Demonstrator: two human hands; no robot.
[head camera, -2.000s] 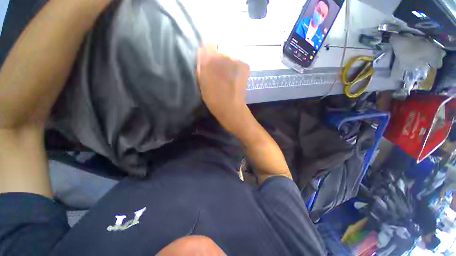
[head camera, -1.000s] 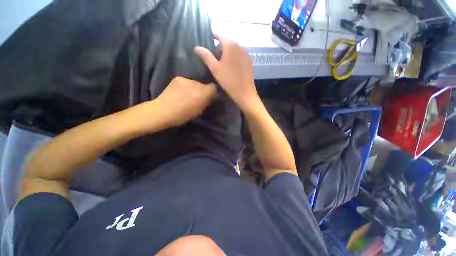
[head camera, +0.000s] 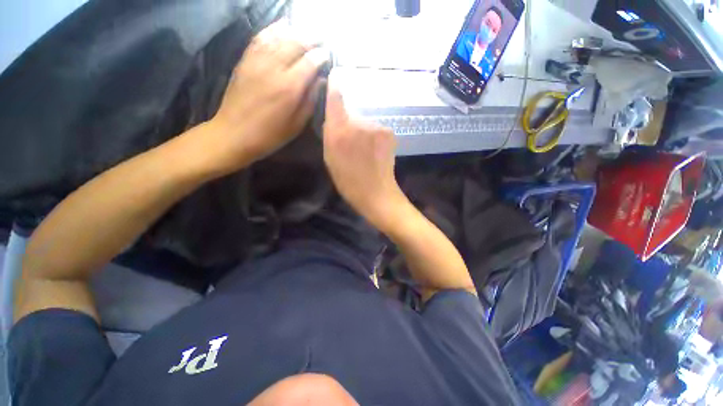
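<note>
A large dark garment piece (head camera: 103, 103) drapes over the table's left part and my lap. My left hand (head camera: 265, 99) grips its edge at the table's front edge, fingers bent over a dark fold. My right hand (head camera: 357, 151) is just right of it, fingertips at the same dark fold. The right fingers are curled and partly washed out by glare, so I cannot tell how firmly they hold the cloth. The needle area is not visible in the glare at the top.
A lit smartphone (head camera: 481, 51) lies on the white table, with yellow-handled scissors (head camera: 545, 121) to its right. A printed ruler (head camera: 452, 124) runs along the front edge. A blue-framed basket (head camera: 583, 222) of dark cloth and a red basket (head camera: 634, 198) stand at right.
My left hand has moved up from near my lap to the cloth edge at the table. My right hand has shifted slightly down and left, its fingers now closer together.
</note>
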